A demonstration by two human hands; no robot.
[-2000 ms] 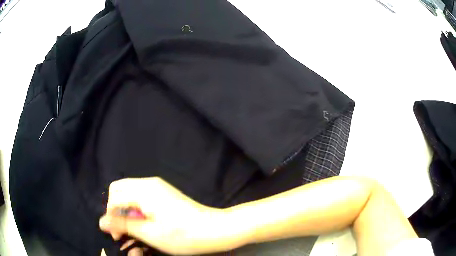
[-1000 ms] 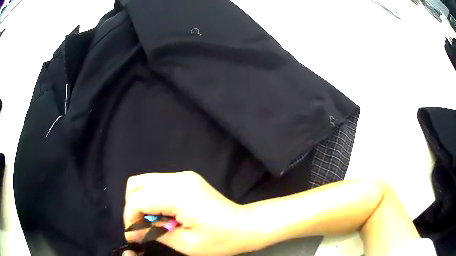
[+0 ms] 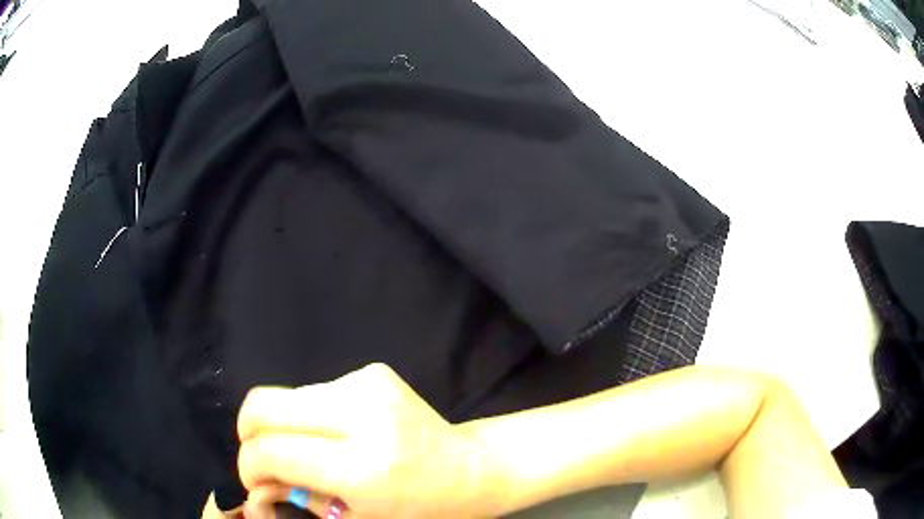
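A black jacket [image 3: 304, 253] lies spread in front of me. Its sleeve [image 3: 486, 152] lies slantwise across the upper part, with small pale thread marks. Pale grid-check lining [image 3: 679, 309] shows at the right edge. My right hand [image 3: 344, 446] is a closed fist over the jacket's lower part. Blue and pink bits of thread snips [image 3: 299, 497] show under its fingers; the blades are hidden. A small piece of skin at the bottom edge, left of the fist, looks like my left fingertip [image 3: 210, 506]; the rest is out of frame.
A white table [image 3: 790, 132] lies under the jacket. Another dark garment [image 3: 897, 274] lies at the right edge, with more dark cloth above it. A loose white thread [image 3: 109, 246] lies on the jacket's left part. Blurred items show at the top right corner.
My right hand moved right, then slightly back left and down; its snips, clearly seen a second ago, are now mostly hidden. The jacket appears slightly further right. Small pale threads show left of the fist.
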